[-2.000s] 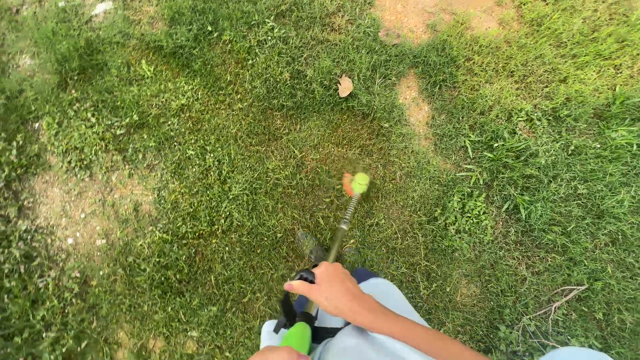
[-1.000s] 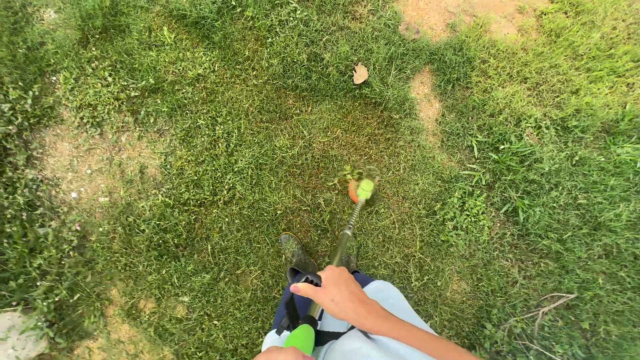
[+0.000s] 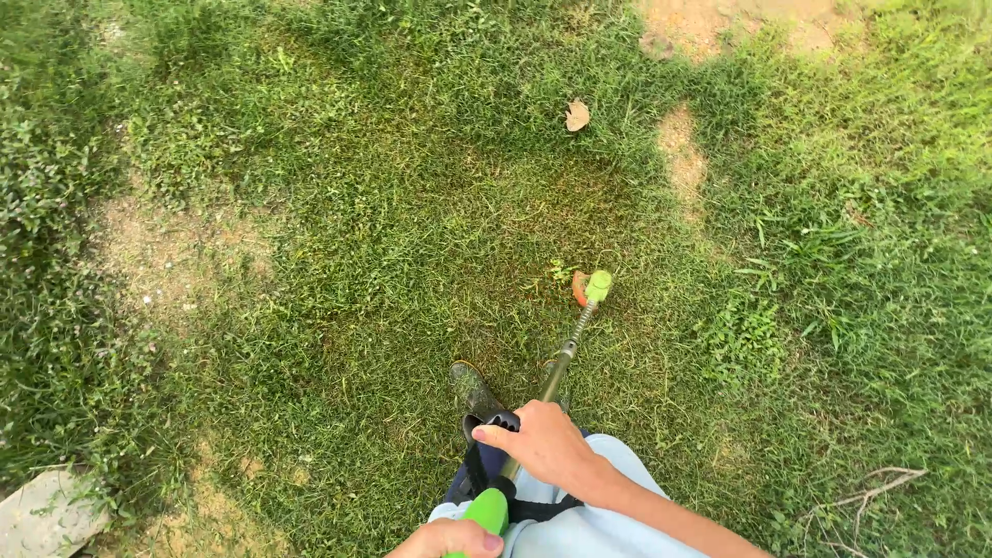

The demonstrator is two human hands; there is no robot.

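A string-type grass trimmer with a metal shaft (image 3: 554, 377) slants from the bottom centre up to the right. Its lime-green head (image 3: 598, 285) and an orange part (image 3: 580, 288) are low over the short grass. My right hand (image 3: 546, 446) is closed around the black front grip (image 3: 504, 421), with its thumb to the left. Behind it, at the bottom edge, my left hand (image 3: 457, 537) grips the green rear handle (image 3: 488, 511) and is partly cut off by the frame. A black strap (image 3: 545, 508) crosses my light blue clothing.
My dark boot (image 3: 473, 386) stands on grass left of the shaft; the other is mostly hidden. A dry leaf (image 3: 577, 115) lies ahead. Bare soil patches (image 3: 682, 159) break the grass. A stone slab (image 3: 53, 513) is at lower left, a dry branch (image 3: 876, 492) at lower right.
The trimmer head has stayed in about the same area of grass, below the dry leaf. Both hands keep their hold. The view has shifted somewhat, and the left boot shows more than two seconds ago.
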